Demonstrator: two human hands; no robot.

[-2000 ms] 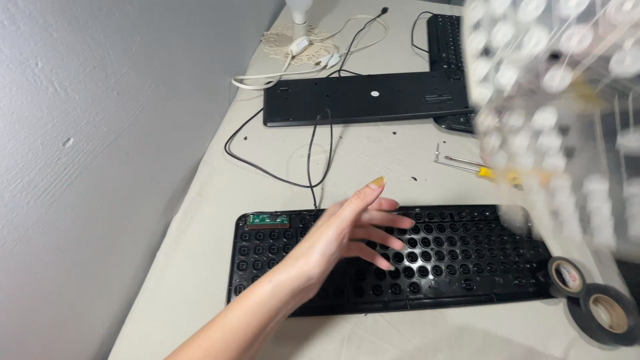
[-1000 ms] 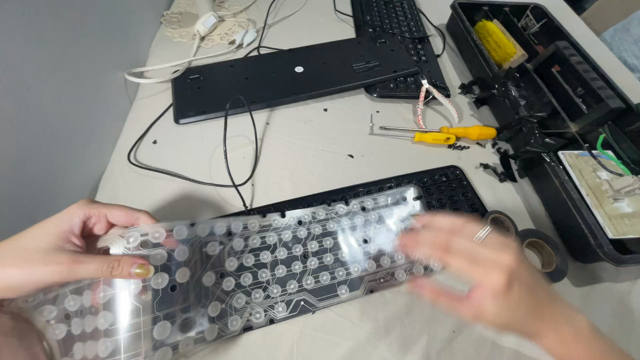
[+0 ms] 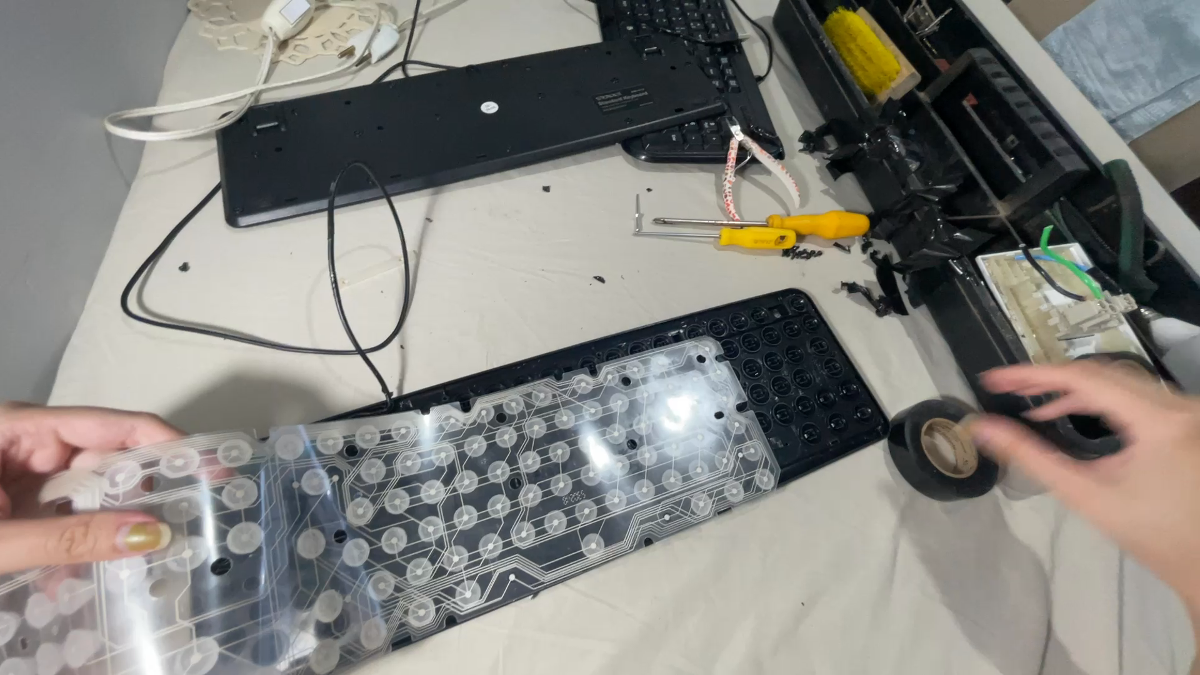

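Observation:
My left hand [image 3: 84, 497] pinches the left part of a clear keyboard membrane sheet [image 3: 562, 469] printed with silver traces, its thumb on top. The sheet's right part lies over an opened black keyboard [image 3: 797, 375], whose rubber domes show at the right end. Blurred, my right hand [image 3: 1106, 459] is off the sheet with its fingers apart, close to a roll of black electrical tape [image 3: 942, 448]. It appears to hold nothing. A second dark roll [image 3: 1092, 436] is partly hidden behind that hand.
Across the back lie a black keyboard back cover [image 3: 422, 131] and another keyboard [image 3: 694, 75]. Nippers [image 3: 755, 169], a yellow-handled screwdriver [image 3: 816, 224] and a second yellow-handled tool [image 3: 757, 238] lie right of centre. A black toolbox [image 3: 984, 122] lines the right side; a looped black cable [image 3: 253, 342] lies left.
My right hand has moved right, off the membrane sheet that it was at one second ago. The sheet, raised at the right two seconds ago, now lies partly over the keyboard.

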